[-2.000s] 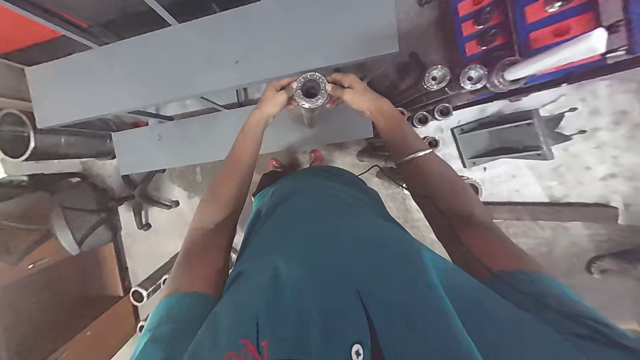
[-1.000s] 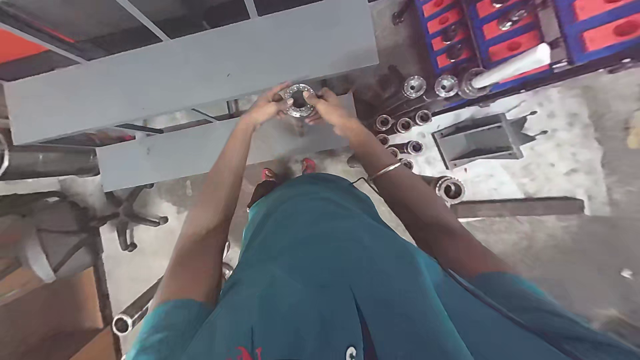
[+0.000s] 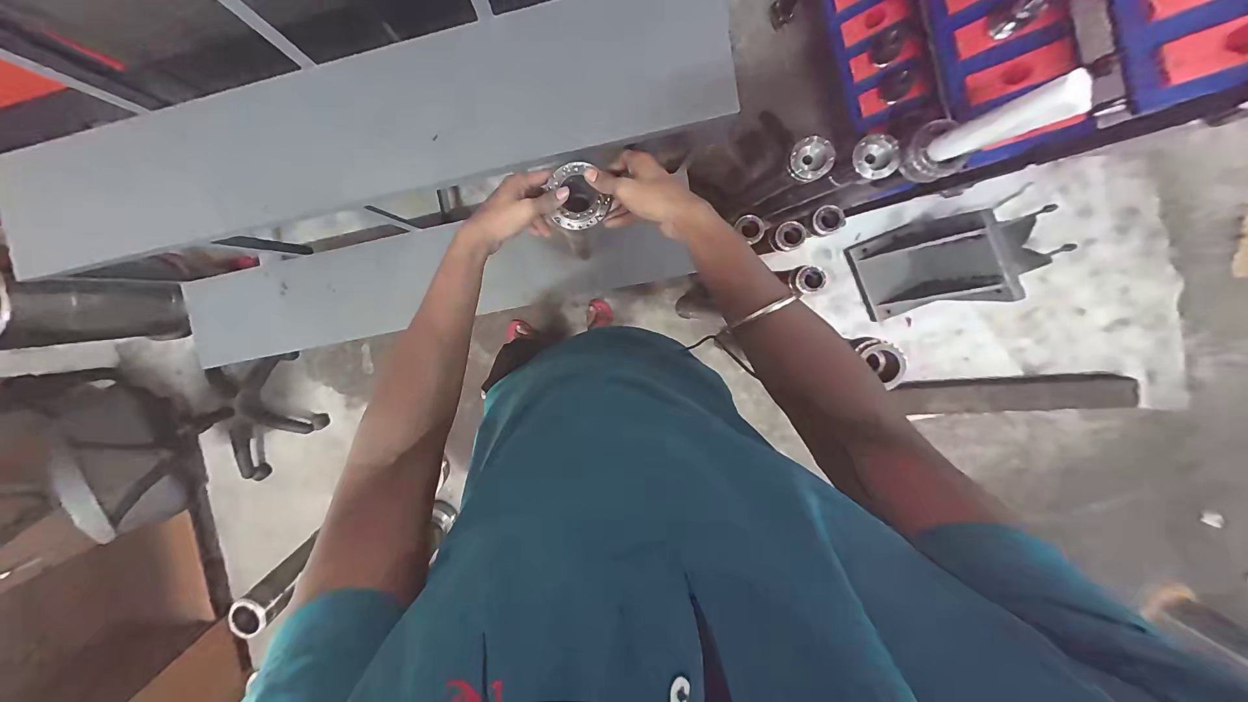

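Between my two hands I hold a round metal flange [image 3: 582, 220] with small holes around its rim and a large opening in the middle. My left hand [image 3: 512, 210] grips its left side, the thumb lying over the top face. On the right side my right hand [image 3: 646, 192] has hold of it, also with the thumb over the rim. The flange is above the gap between two long grey metal panels or beams [image 3: 390, 127]. What lies directly under the flange is partly hidden by it and my hands.
Several flanged metal parts [image 3: 811, 158] stand to the right, beside blue racks [image 3: 931, 58] with red inserts. A grey metal bracket [image 3: 936, 258] and a dark bar [image 3: 1024, 393] lie on the floor. A chair base [image 3: 255, 414] and a metal tube [image 3: 273, 590] are at the left.
Both thumbs have come over the top face of the flange from its sides. The view has shifted somewhat.
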